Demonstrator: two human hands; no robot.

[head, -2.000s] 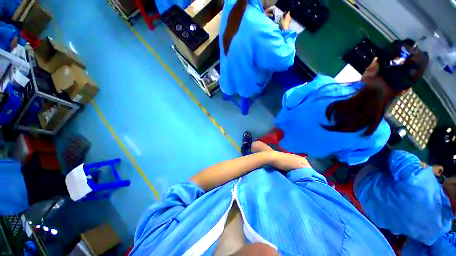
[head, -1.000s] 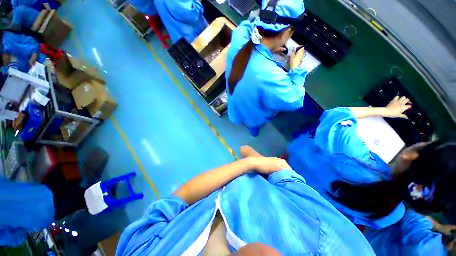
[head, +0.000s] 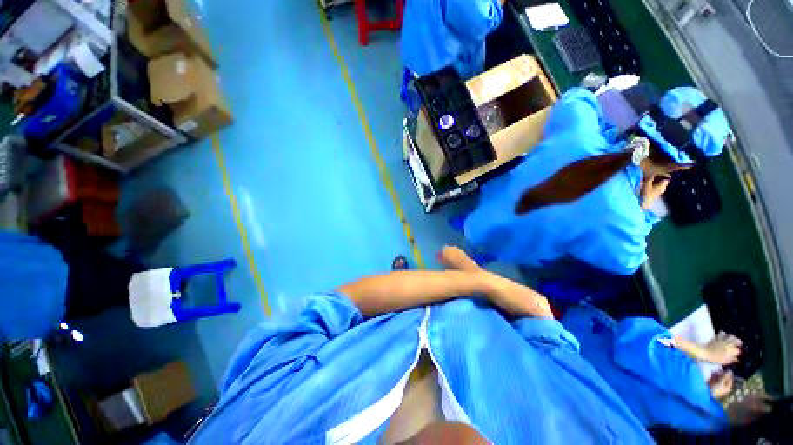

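Observation:
My bare forearms are crossed in front of my blue smock [head: 487, 365]. My left hand [head: 515, 298] lies over my right arm near the right cuff; its fingers are hard to make out. Part of my right hand [head: 456, 258] shows beyond the crossed arms, blurred, with the rest hidden. No held object is visible, and neither hand's grip can be told. A black compartment tray [head: 454, 122] with several round pieces lies on an open cardboard box [head: 522, 87] ahead, beyond my reach.
Workers in blue smocks sit on the right at a green bench [head: 674, 261] with black trays [head: 735, 317]. A blue stool [head: 204, 291] with a white cover stands left. A metal rack [head: 122, 104] and cartons [head: 187, 91] stand further left. A yellow-lined floor [head: 296, 174] runs ahead.
The view has shifted towards the right-hand workers and the box with the black tray, which now appears nearer. My arms stay crossed. One worker's head is bent lower over the bench.

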